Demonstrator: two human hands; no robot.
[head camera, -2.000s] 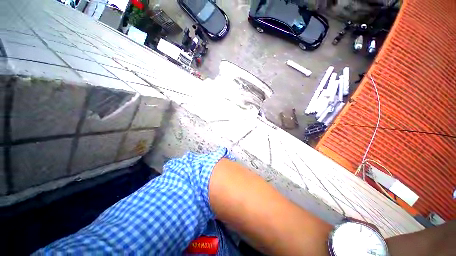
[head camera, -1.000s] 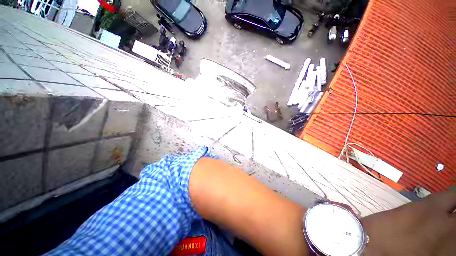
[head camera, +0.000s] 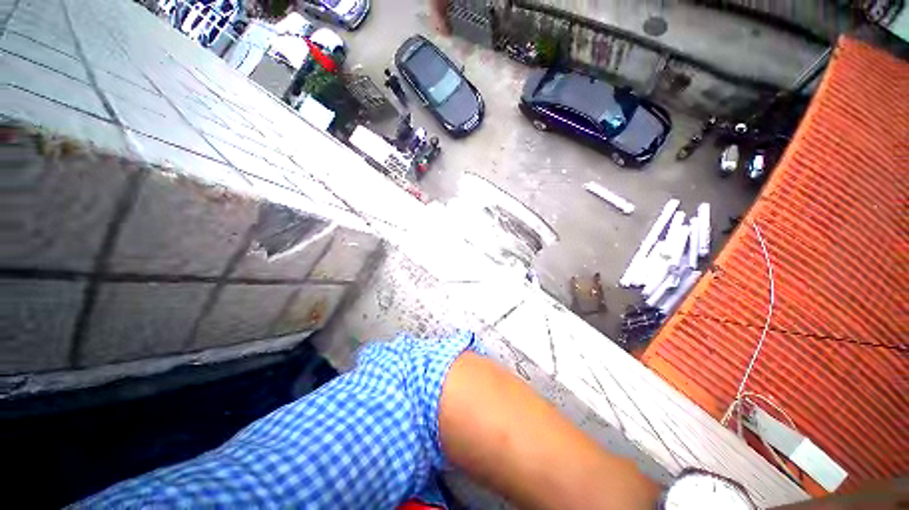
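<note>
My left arm reaches from the lower left to the lower right, in a blue-white checked sleeve (head camera: 369, 418) pushed up to the elbow. The forearm lies over the rough concrete ledge (head camera: 399, 294). A round white-faced wristwatch (head camera: 708, 493) is cut by the bottom edge. Only a dark sliver of my left hand (head camera: 877, 496) shows at the bottom right corner; its fingers and anything in them are out of the picture. My right hand is not in view.
Grey wall tiles (head camera: 150, 289) stand at left, one with a broken patch. The outer wall drops to a yard with dark cars (head camera: 598, 110), motorbikes and long white pieces (head camera: 668, 249). An orange corrugated roof (head camera: 797, 289) with a pale cable (head camera: 767, 299) is at right.
The view has tilted up and shifted, so the yard, roof and arm sit lower and further right. More yard shows at the top; the watch, hand and red label are now mostly cut off.
</note>
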